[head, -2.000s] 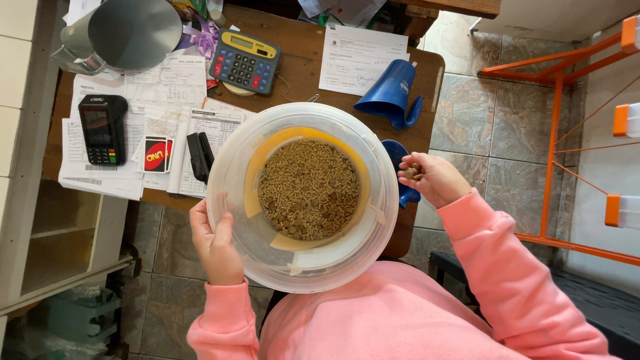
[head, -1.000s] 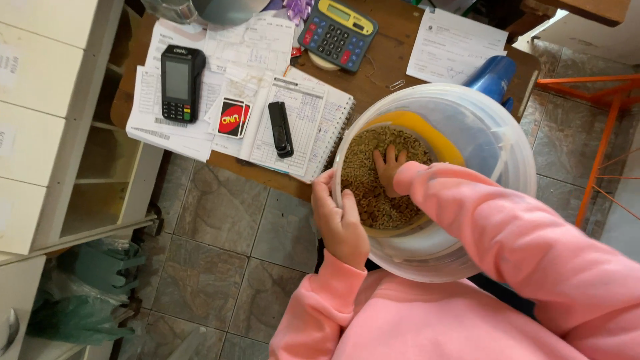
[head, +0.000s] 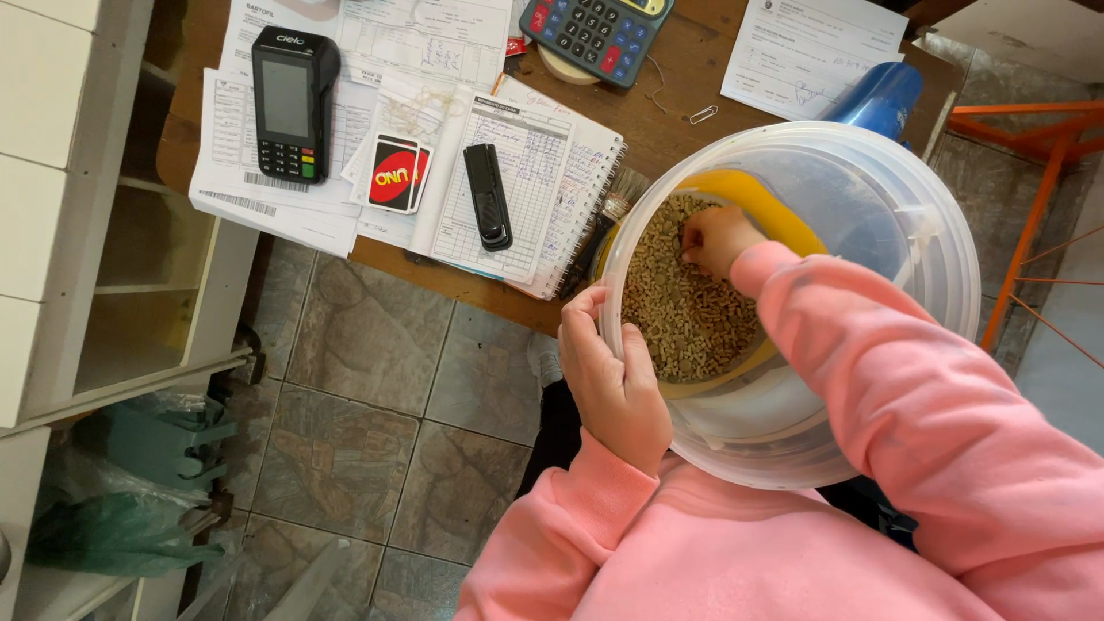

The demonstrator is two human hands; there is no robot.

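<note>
A large translucent plastic tub (head: 914,198) is tilted in front of my body, with tan and brown pellets (head: 681,319) at its bottom and a yellow patch on its wall. My left hand (head: 614,371) grips the tub's rim, thumb inside and fingers outside. Down in the tub, my right hand (head: 718,241) touches the pellets with bent fingers; whether any are pinched between them is hidden. Behind the tub, a blue plastic scoop (head: 880,97) lies partly covered at the desk's right side.
The wooden desk (head: 379,259) carries a card terminal (head: 295,108), UNO cards (head: 397,172), a black stapler (head: 488,197) on a spiral notebook (head: 595,164), a calculator (head: 595,34) and papers. An orange metal frame (head: 1026,233) stands right; white drawers (head: 43,198) stand left.
Two seconds ago my right hand was outside the tub's right side with several pellets; it then went into the tub and is still there. The view has shifted left. My left hand stays on the rim.
</note>
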